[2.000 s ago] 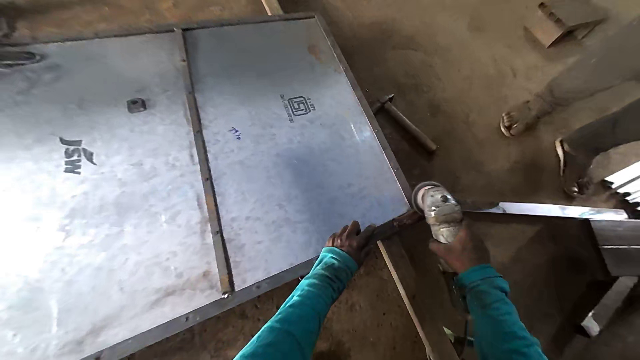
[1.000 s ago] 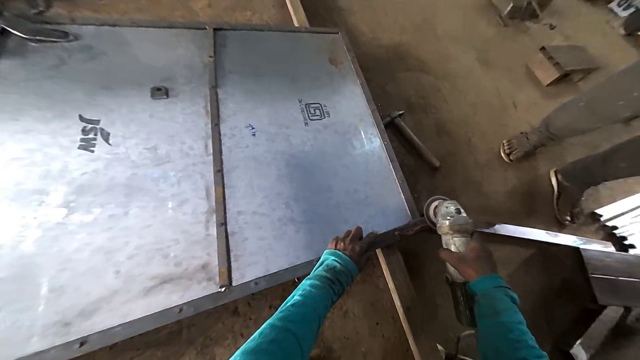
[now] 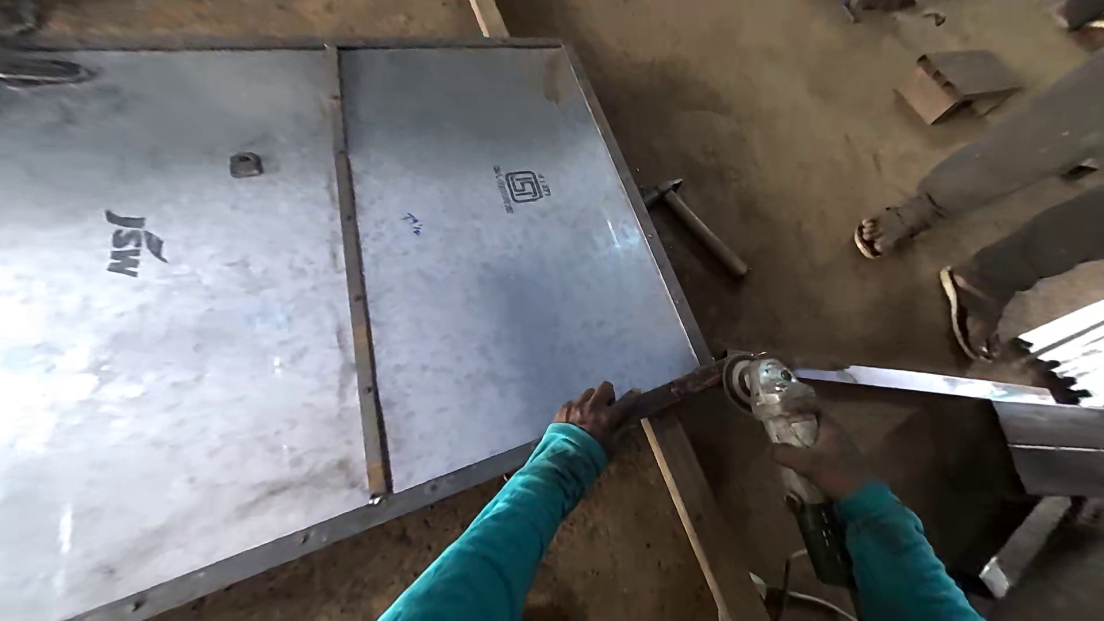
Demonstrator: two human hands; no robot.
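My right hand [image 3: 824,457] grips an angle grinder [image 3: 787,405] by its body, right of the panel's lower right corner. The grinder's disc [image 3: 739,379] is at the end of a dark steel bar [image 3: 677,390]; whether they touch cannot be told. Fingers curled, my left hand [image 3: 595,414] holds the bar's other end at the panel's edge. The large sheet-metal panel [image 3: 526,302] has a riveted angle-iron frame and a steel cross strip [image 3: 355,285]. A small square metal piece [image 3: 246,165] lies on its sheet.
A wooden batten [image 3: 690,509] runs beneath the panel. On the floor lies a hammer [image 3: 703,231], with a metal bracket [image 3: 957,82] farther back. Another person's sandalled feet [image 3: 897,226] are at the right, near a shiny metal strip [image 3: 931,383] and a corrugated sheet [image 3: 1074,341].
The grinder has shifted slightly relative to the panel's corner. My left hand remains at the panel's lower edge.
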